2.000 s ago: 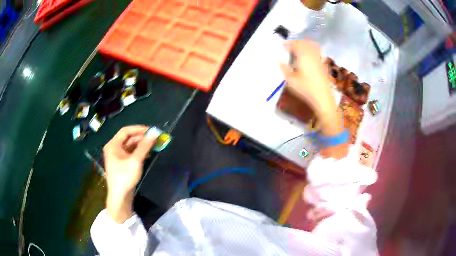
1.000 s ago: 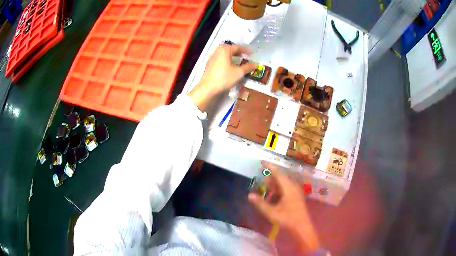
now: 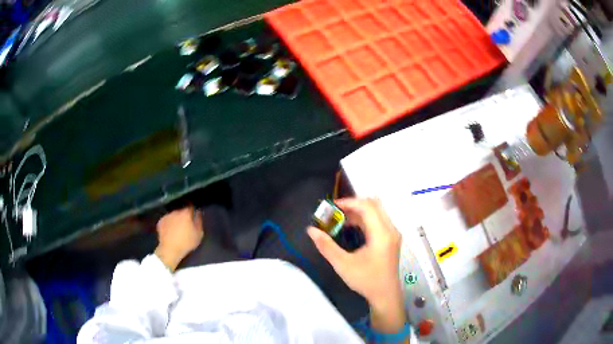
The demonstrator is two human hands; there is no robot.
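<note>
My right hand (image 3: 363,245), with a blue band at its wrist, pinches a smartwatch case assembly (image 3: 329,218) between thumb and fingers. The case has a teal rim, with white and yellow inside, and is in the air left of the press machine. My left hand (image 3: 180,235) is curled near the mat's front edge; whether it holds anything is hidden. Another case assembly (image 3: 511,161) sits in a brown fixture beside the brass-coloured press head (image 3: 548,131). A further case (image 3: 519,284) lies on the white machine top.
Screen modules (image 3: 245,75) are clustered on the green mat (image 3: 134,121), left of a red-orange blister tray (image 3: 383,57). Tweezers (image 3: 183,138) lie on the mat. Brown fixtures (image 3: 480,195), a blue stick (image 3: 433,190) and pliers (image 3: 568,218) are on the machine. A white cable plug (image 3: 28,220) is far left.
The view has turned towards the mat. My left hand has withdrawn from the fixture to the mat's front edge. My right hand still holds a case, now left of the machine's front.
</note>
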